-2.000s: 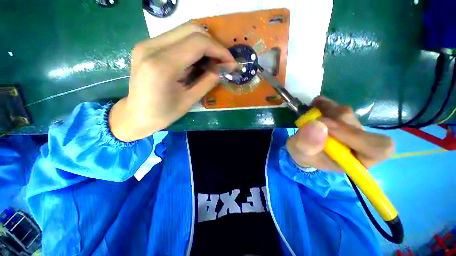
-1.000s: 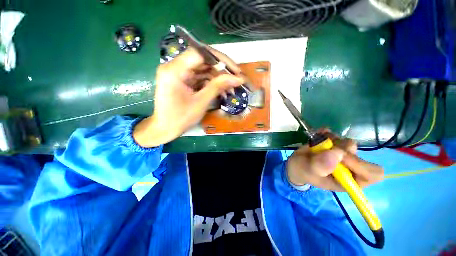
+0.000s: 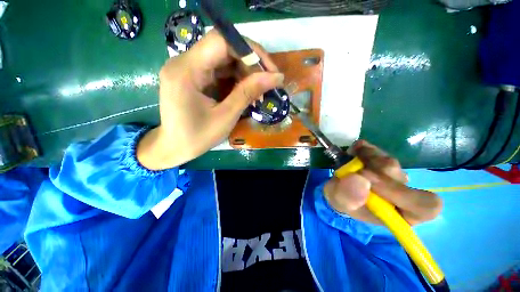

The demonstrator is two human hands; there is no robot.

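Note:
A round black circuit board (image 3: pixel 269 107) with pale pads sits on the orange fixture (image 3: pixel 308 74), which lies on a white pad (image 3: pixel 345 68). My left hand (image 3: pixel 208 94) covers the fixture's left part and grips dark tweezers (image 3: pixel 231 35) with a pale band; their lower end is at the board's upper edge, the very tip hard to see. My right hand (image 3: pixel 382 185) holds the yellow soldering iron (image 3: pixel 399 225) like a pen. The iron's metal tip points at the board's right edge; contact cannot be told.
Two more round boards lie at the upper left, one (image 3: pixel 124 20) further left, one (image 3: pixel 184 31) near my left hand. Solder wire (image 3: pixel 97 120) runs from the spool stand (image 3: pixel 17 140) to my left hand. A fan grille (image 3: pixel 319 5) is behind. A blue box (image 3: pixel 502 48) with black cables is right.
Since one second ago the iron's tip has moved left to the board's edge. Two seconds ago no tweezers showed upright in my left hand; now they do. The camera view has shifted.

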